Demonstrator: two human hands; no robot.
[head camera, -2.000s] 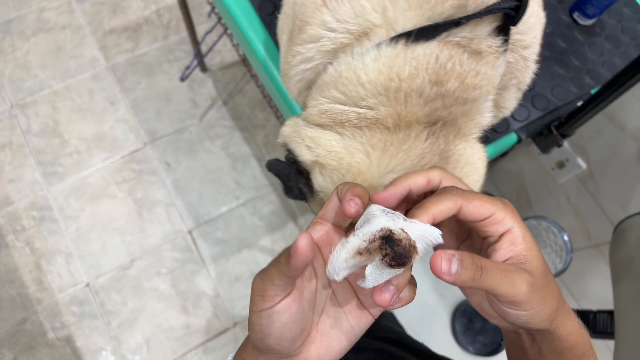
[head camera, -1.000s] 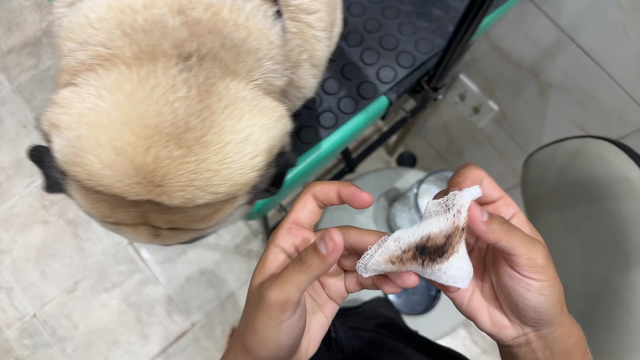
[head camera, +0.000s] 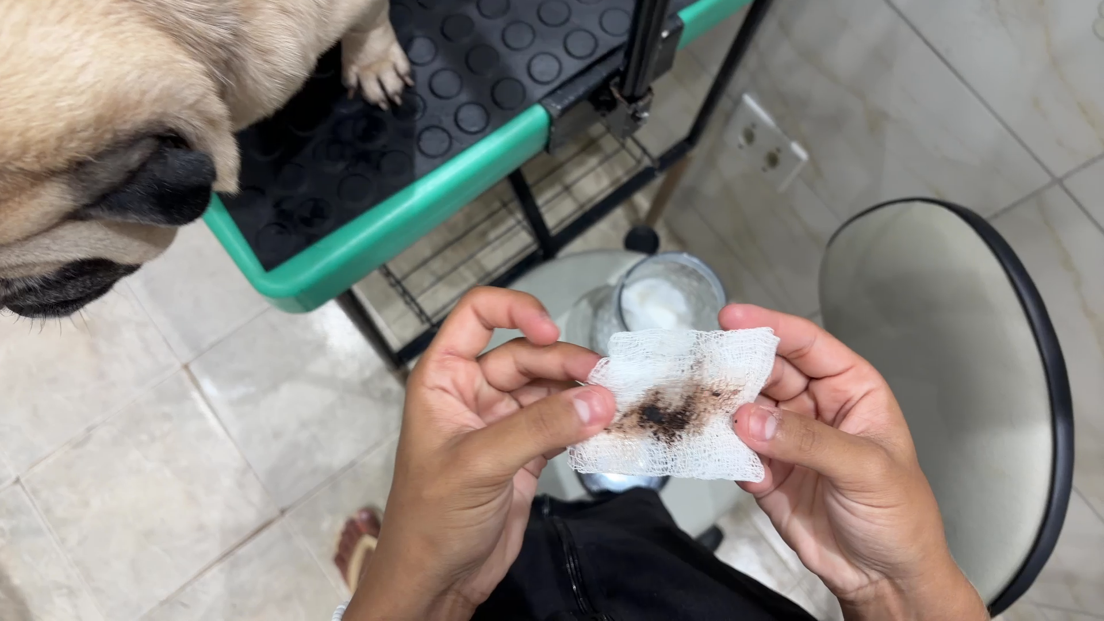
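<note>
A square of white gauze (head camera: 677, 371) with a dark brown smear across its middle is spread flat between my two hands. My left hand (head camera: 504, 431) pinches its left edge between thumb and fingers. The right edge is gripped by my right hand (head camera: 828, 440), thumb on top. At the upper left, a light-tan dog (head camera: 112, 103) with a dark ear and dark muzzle has one paw on a black studded table mat. Behind the gauze stands a glass jar (head camera: 673, 289) with white material inside, partly hidden by the gauze.
The grooming table's green rim (head camera: 414, 216) crosses the upper left, with a wire rack (head camera: 517, 233) below. A grey stool seat (head camera: 561, 272) holds the jar. A padded chair back (head camera: 931, 345) stands at the right, near a wall socket (head camera: 766, 142). A sandalled foot (head camera: 358, 548) shows on the tiles.
The gauze, bunched up two seconds ago and partly folded one second ago, is now opened out flat. The view has swung right, and the dog's head has turned so its muzzle shows.
</note>
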